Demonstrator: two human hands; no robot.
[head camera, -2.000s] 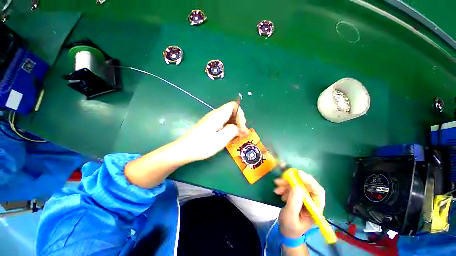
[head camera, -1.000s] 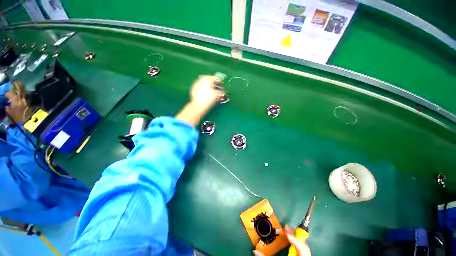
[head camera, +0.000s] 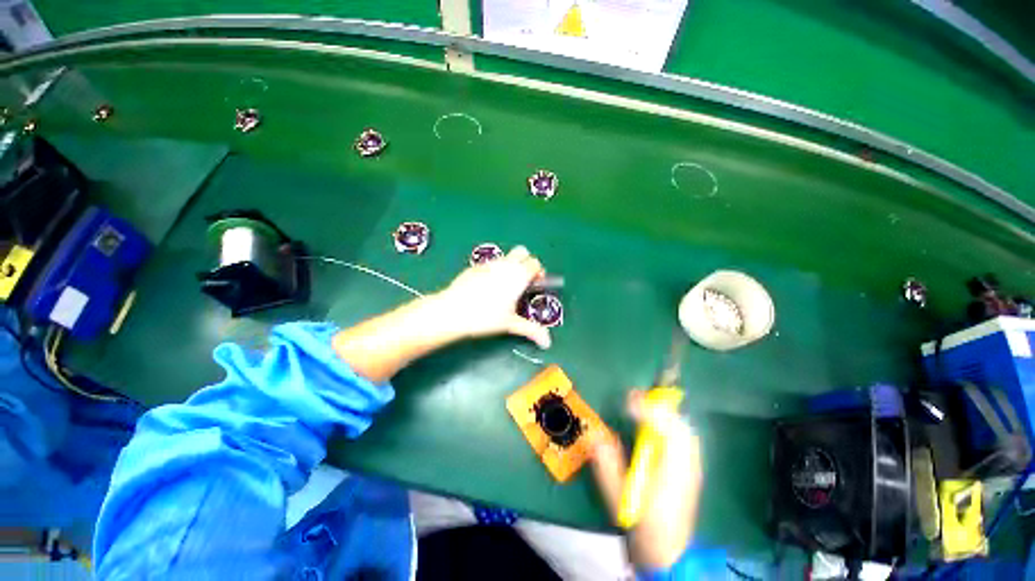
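Observation:
My left hand (head camera: 488, 304) is over the mat with a small round stator (head camera: 544, 309) between thumb and fingers; a slim dark tool, perhaps tweezers, shows by the fingertips. Solder wire (head camera: 369, 272) runs from the spool (head camera: 241, 252) to this hand, and a short end shows below it. The orange fixture (head camera: 577, 445) lies nearer me, its dark round seat empty. My right hand (head camera: 664, 482), blurred, holds the yellow soldering iron (head camera: 645, 460) right of the fixture, tip pointing away from me toward the cup.
Two stators (head camera: 412, 237) lie on the mat beyond my left hand, one partly behind it. More sit along the green belt (head camera: 613, 148). A whitish cup (head camera: 729, 311) with silvery wad stands right. A black fan (head camera: 819, 482) is far right, a blue station (head camera: 85, 272) left.
My left hand has come back from the belt to the mat and now has a stator at its fingers. My right hand and iron show more fully, blurred. The camera view has shifted.

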